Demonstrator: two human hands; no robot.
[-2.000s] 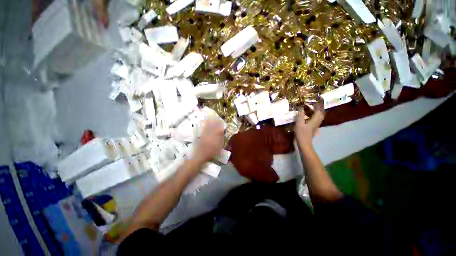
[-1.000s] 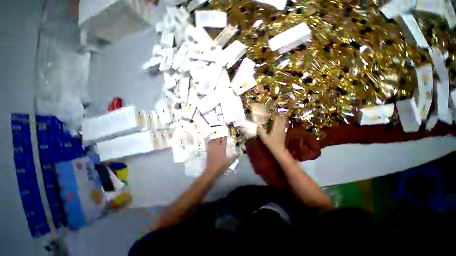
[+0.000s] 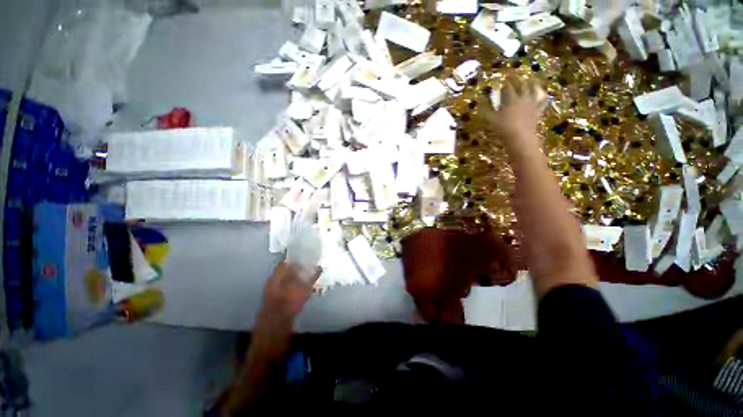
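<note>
My left hand [image 3: 287, 289] is at the table's front edge, its fingers closed around the lower end of a white carton [image 3: 305, 244], which is blurred and tilted upward. My right hand [image 3: 520, 104] reaches into the glittering pile of golden bottles [image 3: 570, 134]; its fingers are spread and bent over the bottles, and what lies under them cannot be told. A heap of white cartons [image 3: 379, 122] lies between the hands, several with flaps open.
Two long rows of packed cartons [image 3: 183, 199] stand at left, with a small red packet [image 3: 174, 118] behind. A light blue printed carton [image 3: 69, 273] and a yellow can [image 3: 142, 305] lie far left. A rust-brown cloth [image 3: 444, 269] lies at the front edge. More cartons [image 3: 670, 204] lie at right.
My right hand has moved from beside the brown cloth up into the bottle pile. My left hand has moved left and now holds a carton at the front edge. The camera view has shifted.
</note>
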